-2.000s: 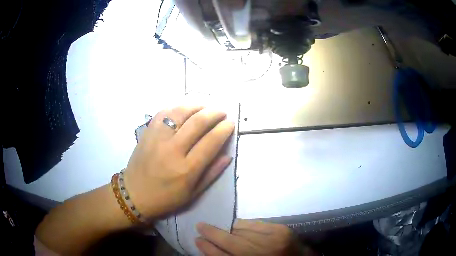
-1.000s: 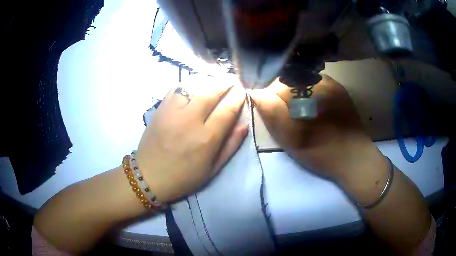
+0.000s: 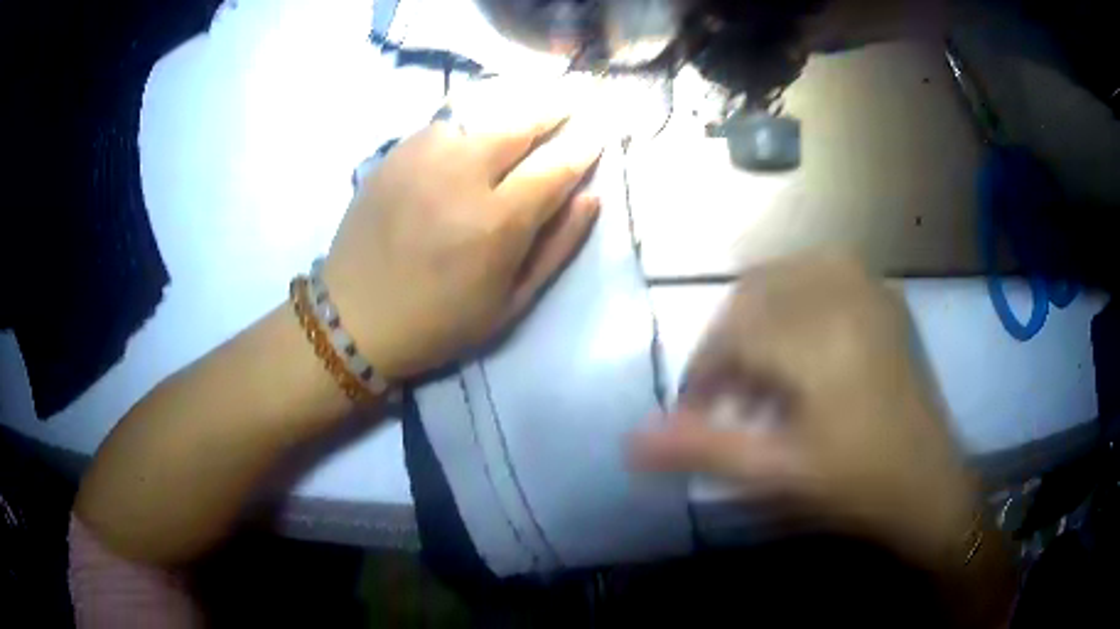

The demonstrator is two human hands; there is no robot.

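A pale joined panel (image 3: 553,356) with dark seam lines runs from under the machine head (image 3: 614,31) and hangs over the table's front edge. Its right edge shows as a thin dark line. My left hand (image 3: 455,234) lies flat on the panel, fingers spread forward towards the bright needle area. The needle and presser foot are lost in glare. My right hand (image 3: 811,393), blurred, is at the panel's lower right edge with fingers curled and thumb pointing left; whether it grips the cloth cannot be told.
Dark cut pieces (image 3: 74,221) lie at the left. Blue-handled scissors (image 3: 1013,246) lie at the right on the beige machine bed (image 3: 847,197). A grey-green knob (image 3: 764,143) hangs low from the head. The curved table edge (image 3: 350,522) runs across the front.
My right hand has moved from beside the needle back towards the table's front edge. My left hand stays on the cloth. The view has shifted, and the machine head sits higher in it.
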